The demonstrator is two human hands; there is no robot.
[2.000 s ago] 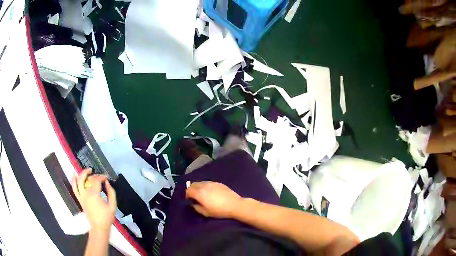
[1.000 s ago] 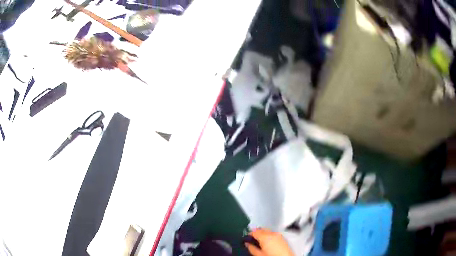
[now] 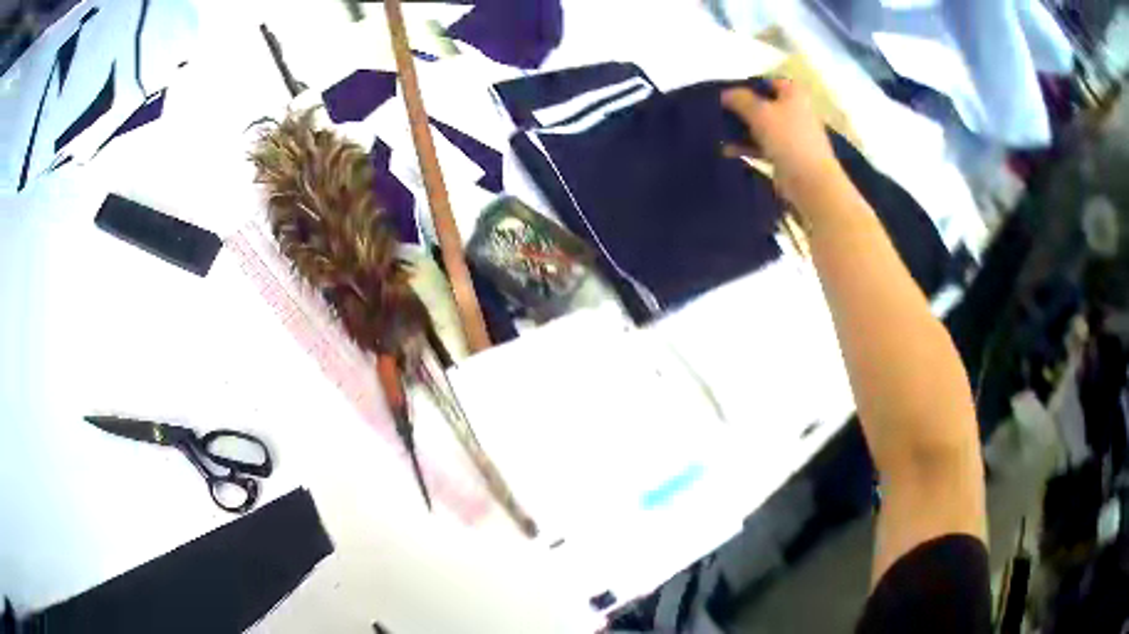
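Note:
My right hand (image 3: pixel 770 120) reaches in from the lower right to the far right part of the table. Its fingers are bent over the edge of a dark folded fabric piece (image 3: pixel 662 186); whether they grip it I cannot tell. My left hand is not in view. A white strip lies across the upper left of the dark fabric. Tailor's shears (image 3: pixel 192 455) lie at the left, blades pointing left. A long black fabric piece (image 3: pixel 211 576) lies below them, cut off by the lower edge. A black bar weight (image 3: pixel 159 233) lies above the shears.
A brown feather duster (image 3: pixel 334 235) and a long wooden stick (image 3: pixel 436 186) lie mid-table. A clear packet (image 3: pixel 532 258) lies beside the stick. White sheets (image 3: pixel 594 421) lie in front of the dark fabric. Purple scraps (image 3: pixel 362 94) lie at the back. Cluttered floor shows at the right.
The view has swung from floor and table edge to the tabletop. My right hand has moved from low over the floor to the dark fabric. My left hand, seen earliest at the table edge, is out of view.

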